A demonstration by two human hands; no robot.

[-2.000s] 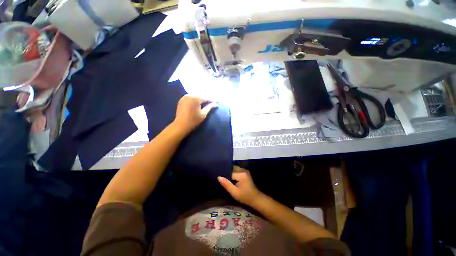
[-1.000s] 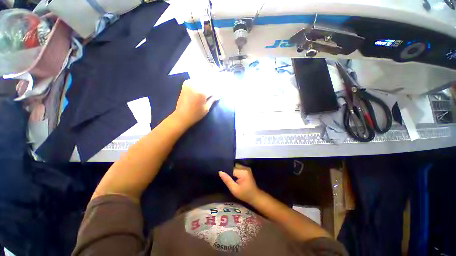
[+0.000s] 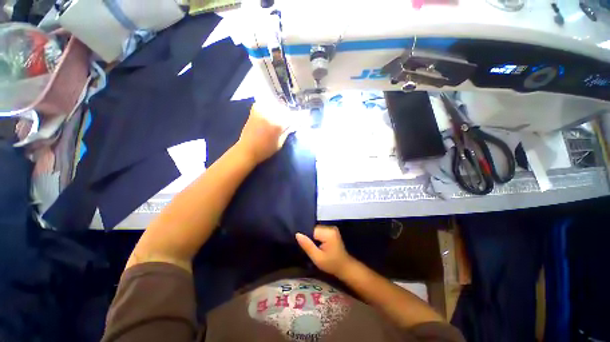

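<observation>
A dark navy cloth panel (image 3: 274,194) runs from the needle area over the table's front edge. My left hand (image 3: 262,133) lies on its upper end, fingers at the cloth edge, just left of the glaring presser foot area (image 3: 313,107). My right hand (image 3: 324,246) pinches the panel's right edge below the table edge. The white sewing machine head (image 3: 361,50) is above. Bright glare hides the needle and the cloth under it.
More navy cut pieces (image 3: 147,113) spread on the left. A pink basket (image 3: 63,83) is upper left. A black flat rectangle (image 3: 415,125), perhaps a phone, and black-handled shears (image 3: 476,150) lie right of the needle. A printed ruler (image 3: 374,192) follows the front edge.
My left hand has moved up towards the needle with the cloth's upper end. The panel now shows more creases near my right hand, which still holds its edge. The view has shifted slightly.
</observation>
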